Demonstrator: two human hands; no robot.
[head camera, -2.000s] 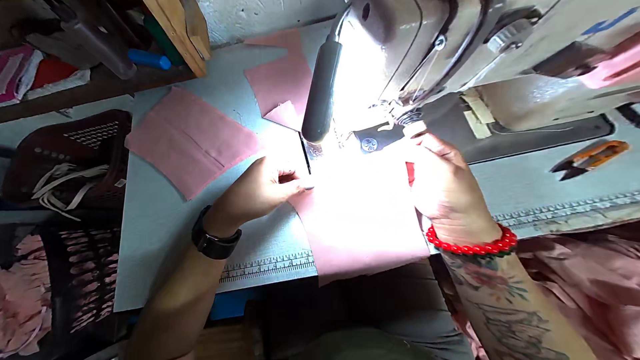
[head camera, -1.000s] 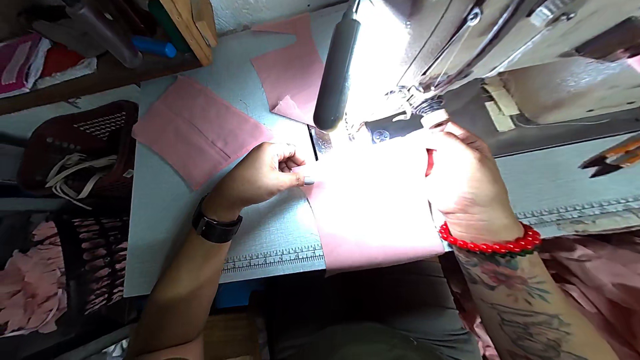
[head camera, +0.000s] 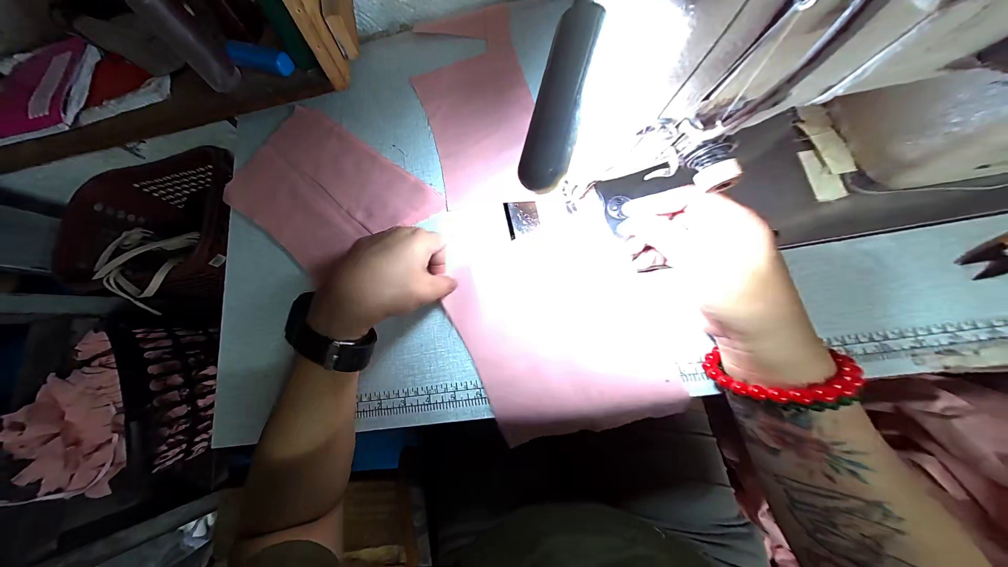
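A pink fabric piece (head camera: 551, 394) lies below the needle area of a sewing machine (head camera: 787, 63) and hangs over the table's front edge. My left hand (head camera: 394, 272), with a black watch at the wrist, has curled fingers at that piece's left edge; whether they pinch it is unclear. My right hand (head camera: 724, 244), in strong glare, is close beside the presser area, near the fabric's upper right; its fingertips and any hold are washed out. A second pink piece (head camera: 331, 189) lies behind my left hand, and a third (head camera: 480, 110) lies farther back.
A dark lamp or handle (head camera: 561, 98) hangs over the work. A wooden shelf (head camera: 315, 47) stands at the upper left, with a maroon basket (head camera: 142, 220) below it. Orange-handled snips (head camera: 984, 256) show partly at the right edge. A ruler tape (head camera: 425, 400) runs along the front edge.
My left hand has moved slightly down the left edge of the fabric. My right hand stays near the presser area. The view has shifted somewhat.
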